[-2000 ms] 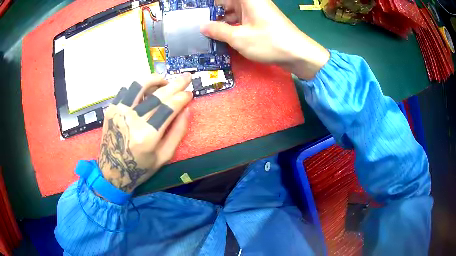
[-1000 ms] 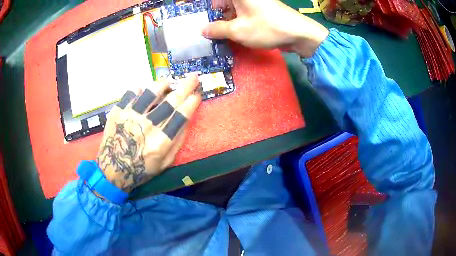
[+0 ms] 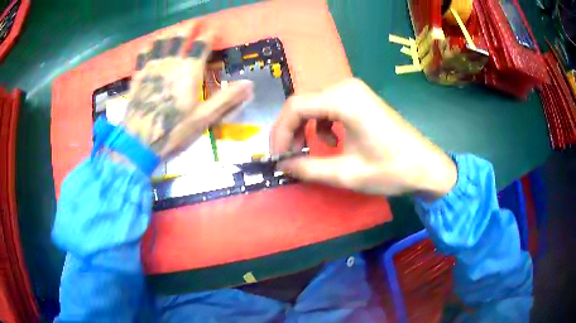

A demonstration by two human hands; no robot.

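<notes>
The tablet half-assembly (image 3: 197, 199) lies open, its bay (image 3: 268, 94) showing grey metal and an orange flat ribbon cable (image 3: 237, 132). My left hand (image 3: 165, 94), tattooed with dark finger bands and blurred, lies over the white battery pack (image 3: 189, 156), fingers spread, and hides much of it. My right hand (image 3: 354, 142) pinches a thin dark piece (image 3: 273, 162), seen edge-on, at the tablet's lower right edge. It may be the mainboard, but its faces do not show.
The tablet is on a red foam mat (image 3: 271, 230). A tape dispenser (image 3: 451, 53) with yellow strips is at the upper right, beside red bubble bags (image 3: 508, 60). A blue-rimmed bin (image 3: 393, 271) is at the lower right. A red stack (image 3: 9, 208) stands at the left edge.
The blue board has left its flat place in the bay, which now shows bare. My left hand has moved up over the battery. My right hand has moved down to the tablet's lower right edge.
</notes>
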